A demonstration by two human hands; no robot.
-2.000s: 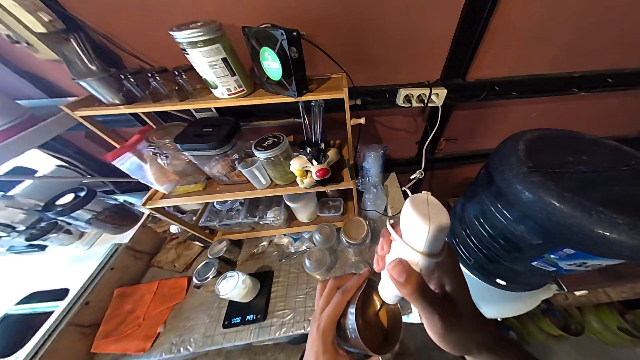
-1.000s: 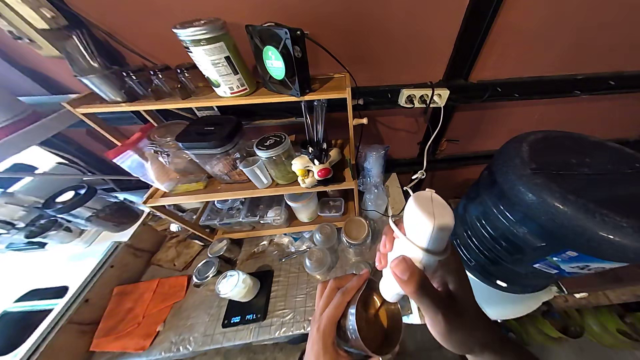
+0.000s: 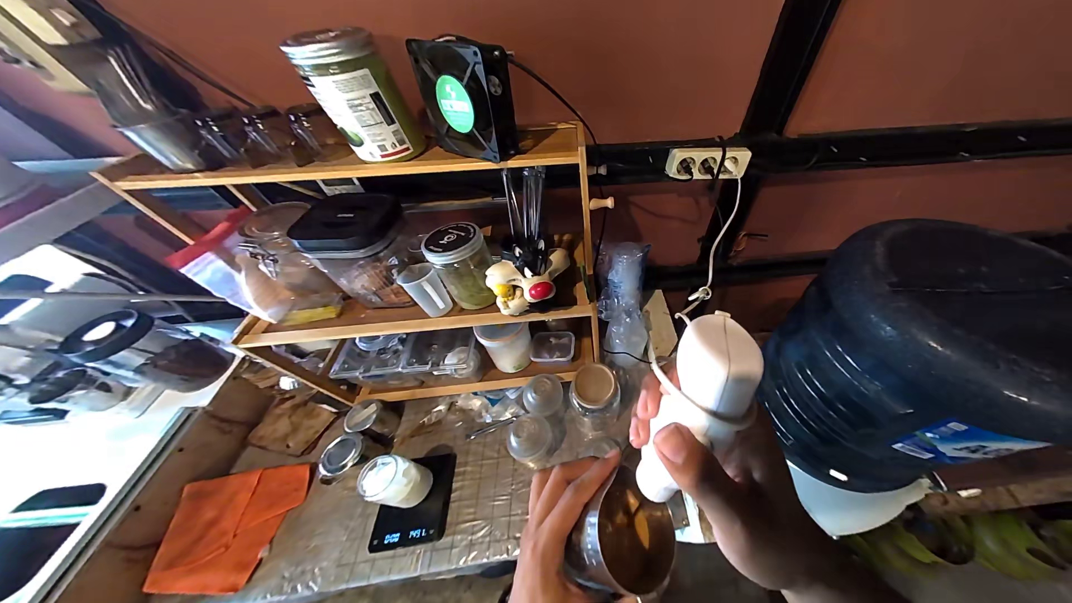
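My right hand (image 3: 737, 486) grips a white corded hand-held electric appliance (image 3: 712, 377), tilted with its lower end over the mouth of a metal cup (image 3: 593, 548). My left hand (image 3: 553, 532) is wrapped around the left side of that cup. Brown liquid (image 3: 635, 528) shows inside it; whatever end of the appliance reaches in cannot be made out. To the left, a glass jar with white contents (image 3: 398, 481) stands on a black digital scale (image 3: 412, 511) with a lit display. Several lidded glass jars (image 3: 595, 389) stand just beyond my left hand.
A wooden shelf rack (image 3: 419, 322) with jars and containers stands at the back. A large dark blue water bottle (image 3: 913, 352) is at the right. The appliance's cord runs up towards a white power strip (image 3: 708, 163). An orange cloth (image 3: 226, 528) lies at the counter's left.
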